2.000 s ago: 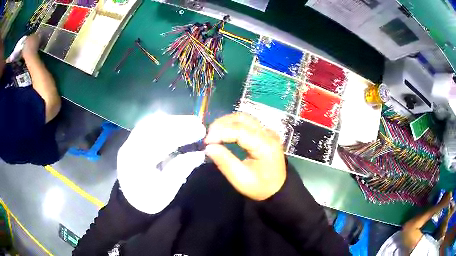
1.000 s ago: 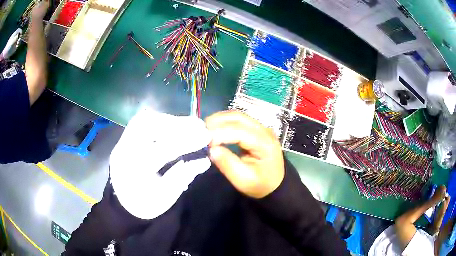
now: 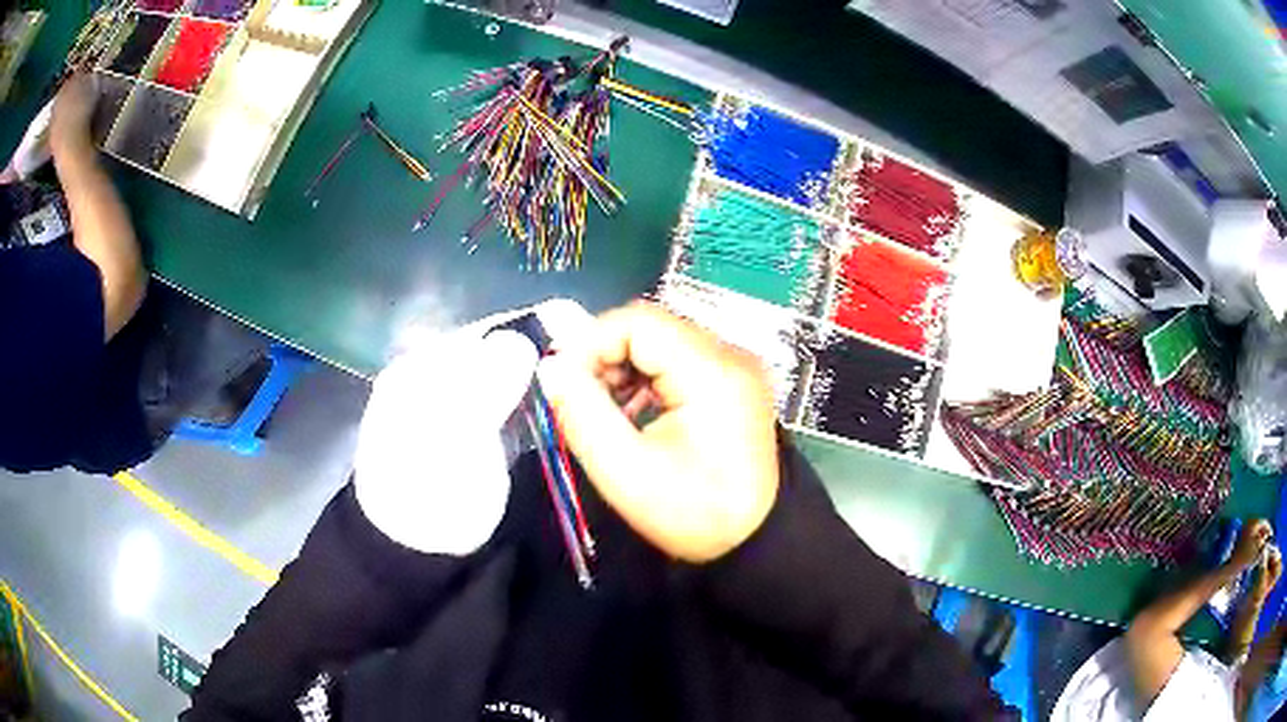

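Note:
My left hand (image 3: 445, 437), in a white glove, and my bare right hand (image 3: 678, 437) meet at their fingertips above the bench edge. Between them they hold a small wire harness (image 3: 560, 480). Its red, blue and dark strands hang down toward my body, with pale tips at the lower end. The connector end is mostly hidden in the fingers. The divided wire tray (image 3: 833, 215) lies to the right, with blue, dark red, green, red, white and black wires. The loose harness pile (image 3: 544, 155) lies on the green mat beyond my hands.
A single small harness (image 3: 371, 127) lies left of the pile. Stacked harness rows (image 3: 1115, 451) lie at right, near an amber roll (image 3: 1037, 261) and white equipment (image 3: 1146, 233). Coworkers sit at far left (image 3: 64, 325) and lower right (image 3: 1157, 677). Another tray (image 3: 233, 127) is at upper left.
The harness wires pointed away from me over the mat before; now they hang down toward my body. My gloved fingers have opened and shifted around the connector end.

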